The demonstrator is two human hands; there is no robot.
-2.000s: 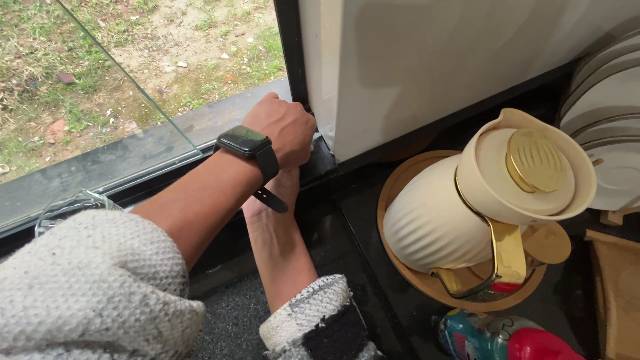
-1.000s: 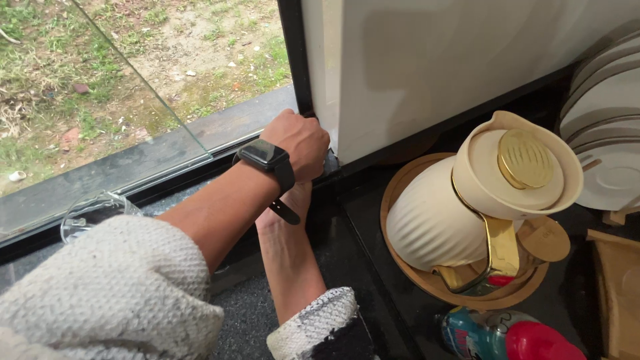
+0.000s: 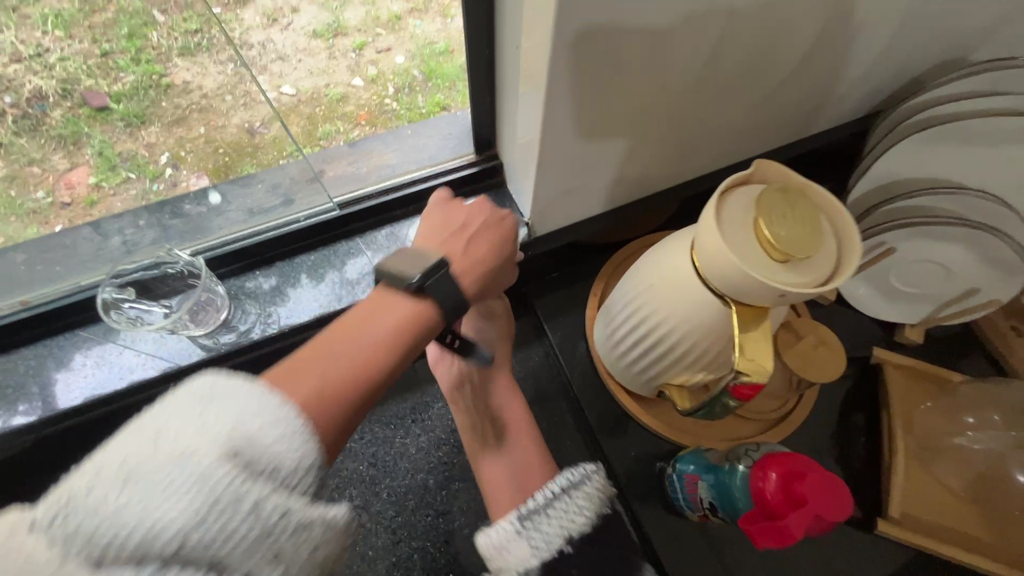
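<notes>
My left hand (image 3: 474, 246), with a black smartwatch (image 3: 422, 276) at its wrist, is at the right end of the dark stone window sill (image 3: 328, 280), beside the wall corner. Its back faces up and the fingers are bent, mostly hidden. Something pale or clear shows in part around it; what it is cannot be told. My right hand (image 3: 478, 332) lies just below and partly under the left, its palm side partly visible and its fingertips hidden. Whether either hand holds something cannot be seen. Further left on the sill is a clear glass bowl or cup (image 3: 164, 296).
A cream jug with gold lid and handle (image 3: 664, 320) stands on a round wooden tray (image 3: 612, 384), right of my hands. Nearer is a teal bottle with a red top (image 3: 716, 484). White plates (image 3: 944, 264) stand in a rack at far right. Window glass (image 3: 264, 96) rises behind the sill.
My left sleeve has moved lower, and the clear glass vessel, partly hidden behind it before, now shows more fully. Both hands have stayed close together at the sill's right end.
</notes>
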